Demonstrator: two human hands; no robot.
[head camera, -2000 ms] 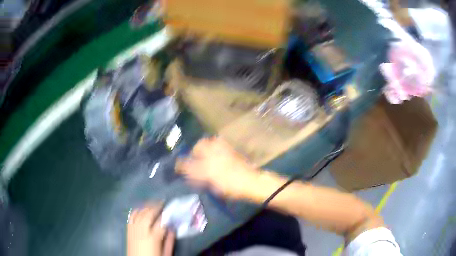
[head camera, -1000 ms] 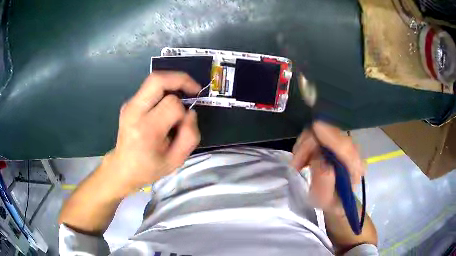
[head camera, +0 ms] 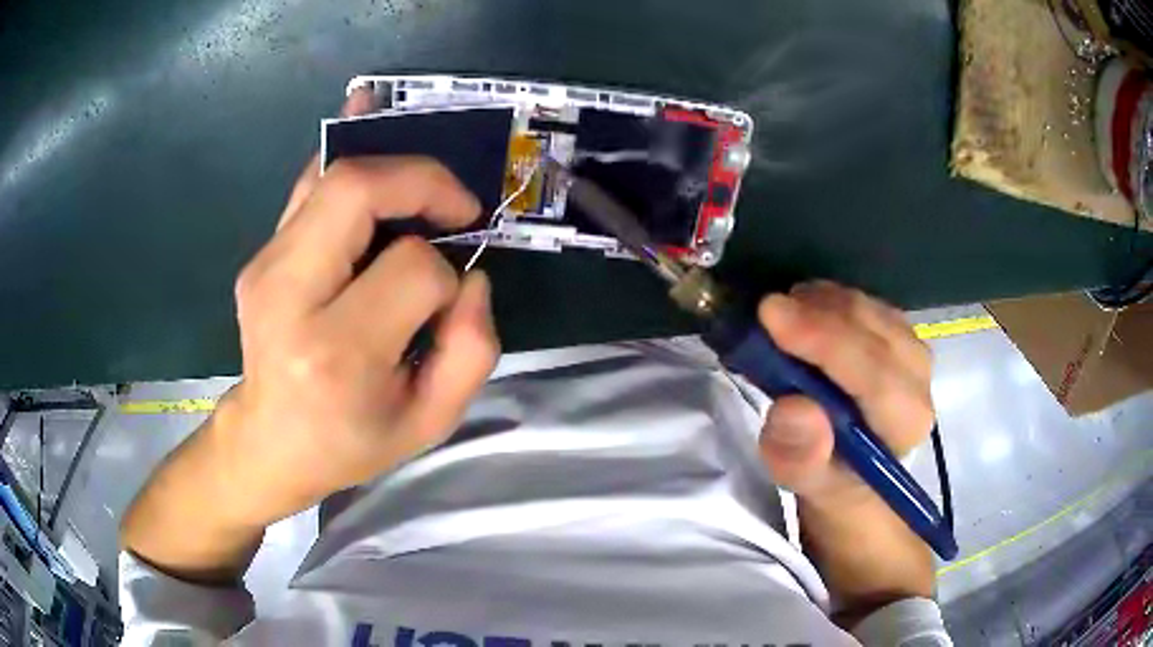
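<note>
A long white phone front housing (head camera: 594, 240), red at its right end, lies on the dark green mat. A black LCD module (head camera: 424, 139) with a white edge lies over its left half, joined by an orange flex cable (head camera: 525, 175). My left hand (head camera: 367, 297) is over the LCD and holds thin solder wire (head camera: 497, 212) between its fingertips, its end at the flex. My right hand (head camera: 847, 379) grips the blue soldering iron (head camera: 828, 411). The iron's dark tip reaches the connector area beside the flex; whether it touches cannot be told.
Faint smoke hangs around the phone's right end. Brown cardboard (head camera: 1030, 120) and a clear round item with a red rim (head camera: 1123, 126) are at the upper right. A cardboard box (head camera: 1075, 348) stands below the bench edge at right.
My right hand has brought the iron left and up, so its tip is now at the connector area. The phone appears slightly further left and up, with my left hand still at it.
</note>
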